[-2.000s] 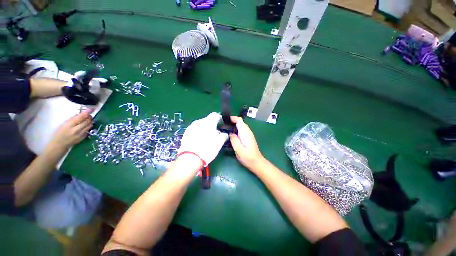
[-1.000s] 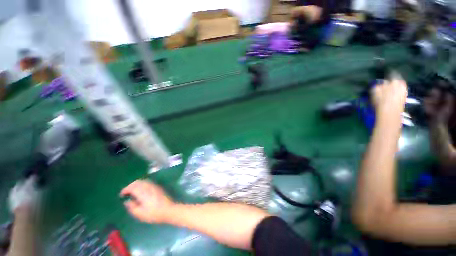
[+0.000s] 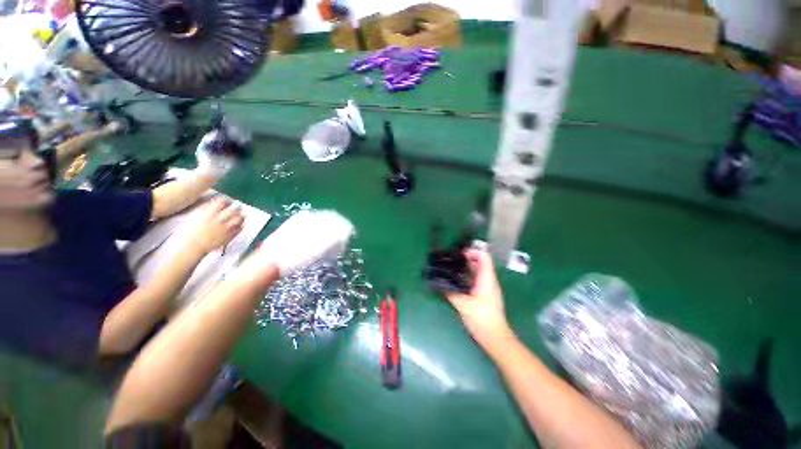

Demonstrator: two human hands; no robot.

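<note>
My right hand (image 3: 480, 294) is bare and holds a black clip base (image 3: 450, 268) with upright prongs, just left of the metal post. My left hand (image 3: 309, 240), in a white glove, is blurred over the heap of bent wire clips (image 3: 321, 298); its fingers cannot be made out. A red-handled tool (image 3: 390, 342) lies between my arms. Another black base with an upright arm (image 3: 398, 175) stands farther back on the bench.
The perforated metal post (image 3: 527, 140) rises behind my right hand. A clear plastic bag (image 3: 628, 351) lies right of my right forearm. A white fan (image 3: 329, 138) stands at the back. A coworker (image 3: 97, 237) works at left. A dark fan grille (image 3: 180, 39) is at upper left.
After turning right, the view is back over the bench. My right hand, empty one second ago, now holds a black base. My gloved hand has moved left from the earlier black part to the heap.
</note>
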